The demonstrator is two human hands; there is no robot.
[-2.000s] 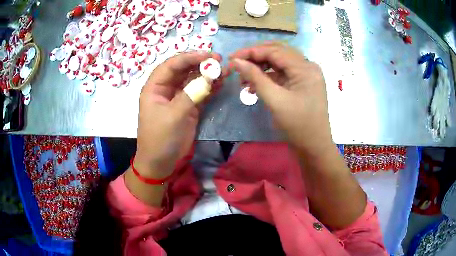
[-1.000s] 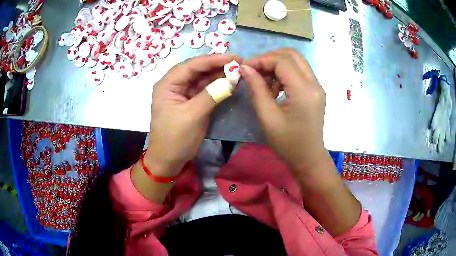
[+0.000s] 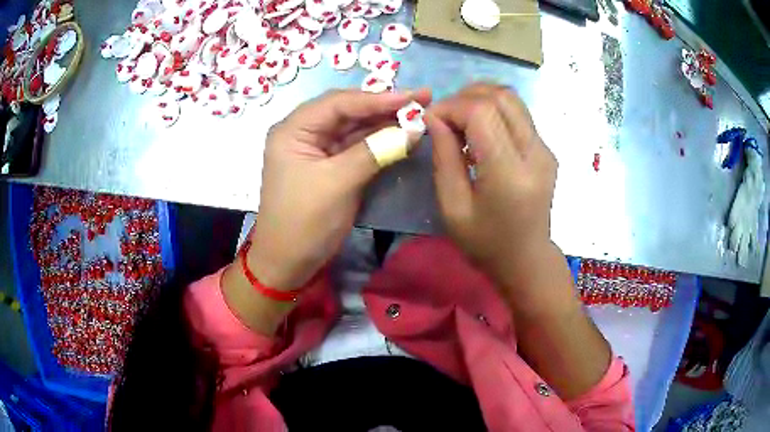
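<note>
My left hand (image 3: pixel 325 160), with pale yellow tape on the thumb, holds a white disc (image 3: pixel 411 120) with a red part on it between thumb and index finger. My right hand (image 3: pixel 498 164) is close beside it, its thumb and index fingertips at the disc's right edge. Whether they grip anything is hidden. Part of a small white and red piece shows just behind the right fingers. A large heap of white discs with red parts (image 3: pixel 245 51) lies at the back left.
Cardboard pad (image 3: pixel 439 38) at the back holds a white glue blob (image 3: pixel 480 13) with a thin stick. Small red part (image 3: pixel 596 161) lies on the right. White glove (image 3: pixel 746 207) and blue-handled tool (image 3: pixel 736 137) are far right. Tan ring (image 3: pixel 78 74) is far left. Blue bins (image 3: pixel 169 240) sit below the bench.
Both hands have moved slightly right in the picture, and the right fingers have come up to the disc in the left hand. The view has shifted a little.
</note>
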